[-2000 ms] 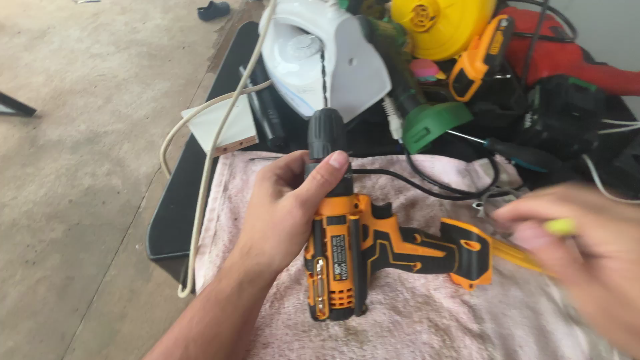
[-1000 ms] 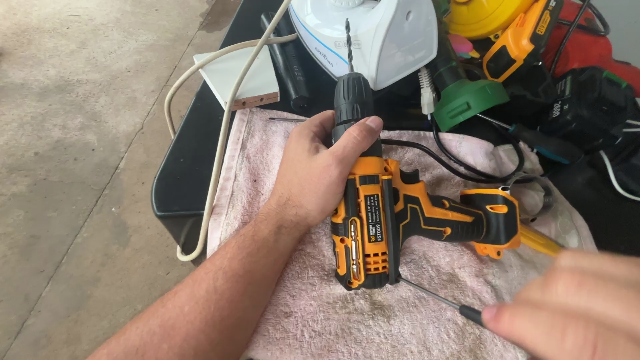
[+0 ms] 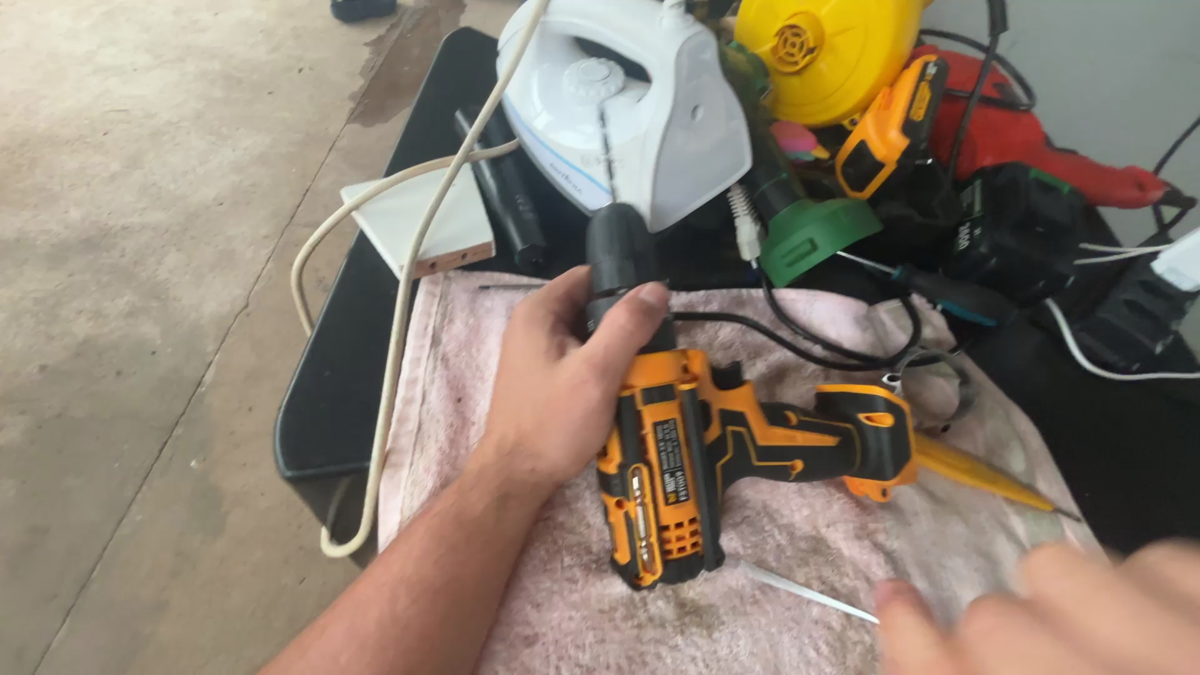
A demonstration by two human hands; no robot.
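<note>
An orange and black cordless drill (image 3: 670, 469) lies on its side on a pink towel (image 3: 825, 562), its drill bit (image 3: 607, 155) pointing away from me. My left hand (image 3: 572, 375) is closed around the drill by its black chuck (image 3: 619, 248), thumb on top. At the lower right, my right hand (image 3: 1031, 609) is blurred and partly out of frame. A thin metal shaft (image 3: 811, 595) runs from its fingers to the rear end of the drill; the handle is hidden. No battery sits on the drill's foot. A yellow-handled tool (image 3: 984, 473) lies beside that foot.
A white clothes iron (image 3: 694, 122) stands beyond the chuck. Behind are a yellow blower (image 3: 825, 56), a red power tool (image 3: 1012, 141), a green tool part (image 3: 816, 239), a black battery (image 3: 1012, 225) and a screwdriver (image 3: 952, 295). A beige cord (image 3: 403, 291) hangs over the table's left edge.
My right hand has come down from beside the drill's foot to the lower right, and the metal shaft now reaches the drill's rear. My left hand has stayed on the drill.
</note>
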